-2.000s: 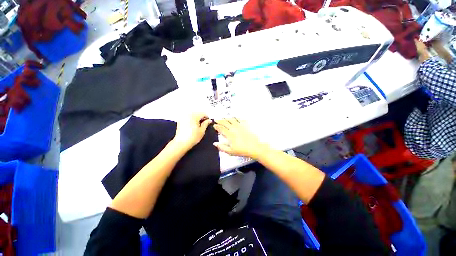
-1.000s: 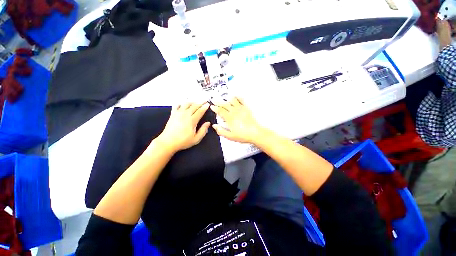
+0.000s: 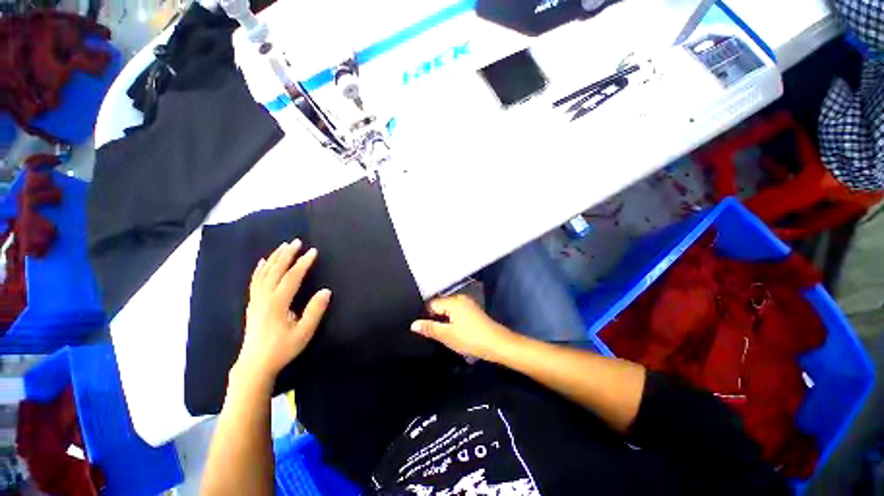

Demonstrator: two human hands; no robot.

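A black garment panel [image 3: 354,242] lies on the white machine table, its upper corner at the presser foot [image 3: 372,153] and its lower part running into the lap, where it merges with the black shirt. My left hand [image 3: 281,305] rests flat on the panel's left part, fingers slightly apart. My right hand [image 3: 463,327] pinches the panel's right edge at the table's front edge, thumb and fingers together. The white sewing machine [image 3: 426,63] stands behind, its needle area at the panel's corner.
Grey-black cut panels [image 3: 184,160] lie at the table's far left. A black rectangle [image 3: 515,77] and thin dark tools [image 3: 598,92] lie on the machine bed. A blue bin [image 3: 732,218] holds dark red pieces at right. A person's checkered sleeve [image 3: 853,126] shows at upper right.
Both hands have moved back from the needle area: the left down and left onto the panel, the right down along its edge. The panel now lies flatter, its corner at the foot. The view has shifted.
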